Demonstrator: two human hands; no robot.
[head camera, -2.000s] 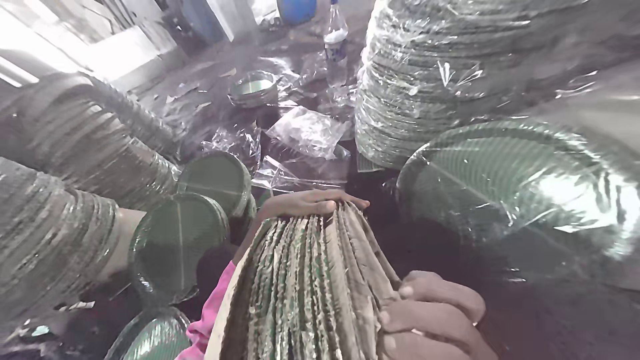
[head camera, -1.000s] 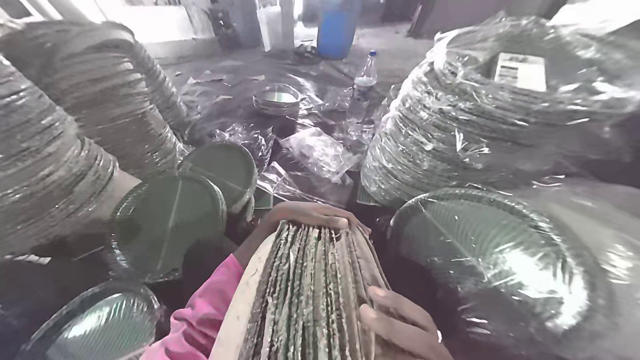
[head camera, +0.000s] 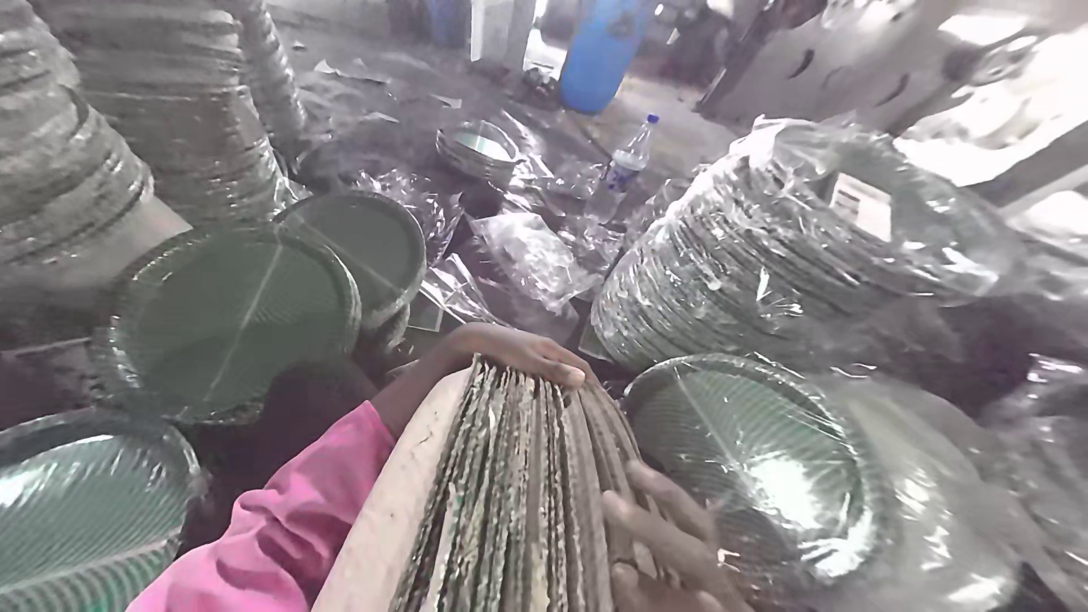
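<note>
A thick stack of pressed plates with rough edges (head camera: 518, 510) stands on edge at the bottom middle, its rims facing up. Around its far end curls my left hand (head camera: 527, 353), the fingers lying over the top rims; a pink sleeve covers that forearm. My right hand (head camera: 671, 544) rests against the stack's right side, its fingers spread and slightly blurred. Just right of that hand lies a plastic-wrapped green plate stack (head camera: 756, 467). To the left are more wrapped green plates (head camera: 238, 323), with another wrapped stack (head camera: 85, 510) at the lower left.
Tall plate stacks (head camera: 161, 102) rise at the upper left. A large wrapped stack (head camera: 722, 263) leans at the right. Crumpled clear plastic (head camera: 535, 255), a plastic bottle (head camera: 629, 157) and a small pile of bowls or plates (head camera: 478, 149) lie ahead. Behind stands a blue drum (head camera: 602, 55).
The view has tilted and shifted. My left hand stays over the far end of the stack. My right hand remains along its right side, with its fingers in a changed position.
</note>
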